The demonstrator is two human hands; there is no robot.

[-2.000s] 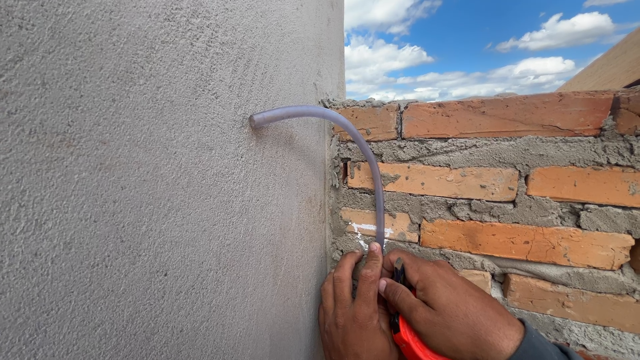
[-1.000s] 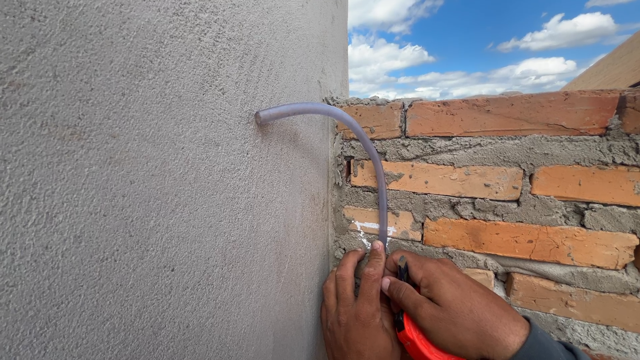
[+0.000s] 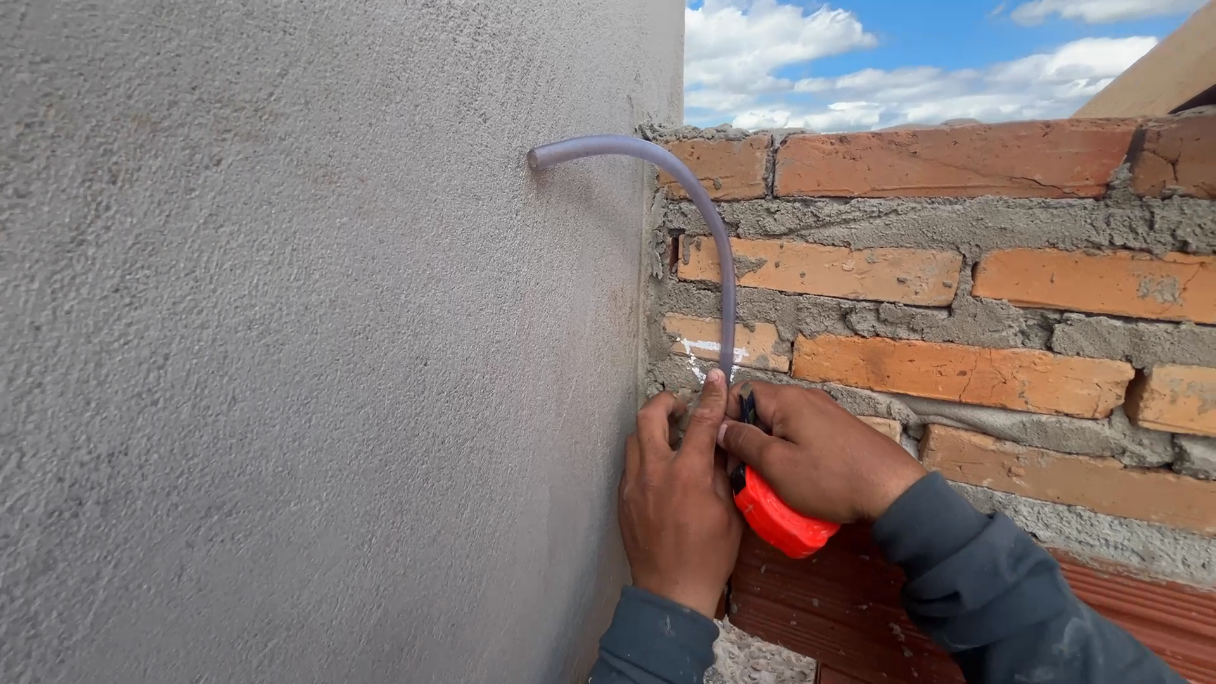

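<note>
A clear flexible plastic tube (image 3: 724, 256) rises from between my hands, along the brick wall, and arches left so that its end is near the plastered wall. My left hand (image 3: 682, 484) holds its lower part against the bricks, fingertips pressed around it. My right hand (image 3: 817, 446) touches the left at the tube and grips a red-orange tool with black parts (image 3: 781, 518), which hangs below the palm; its kind is unclear. White marks (image 3: 712, 350) show on the brick and mortar just behind the tube. The tube's lower end is hidden by my hands.
A rough grey plastered wall (image 3: 380, 342) fills the left side and meets the brick wall (image 3: 959, 370) in a corner. Mortar bulges between the bricks. Ribbed red clay blocks (image 3: 836, 598) lie below my hands. A sloping beige surface (image 3: 1149, 66) shows at upper right.
</note>
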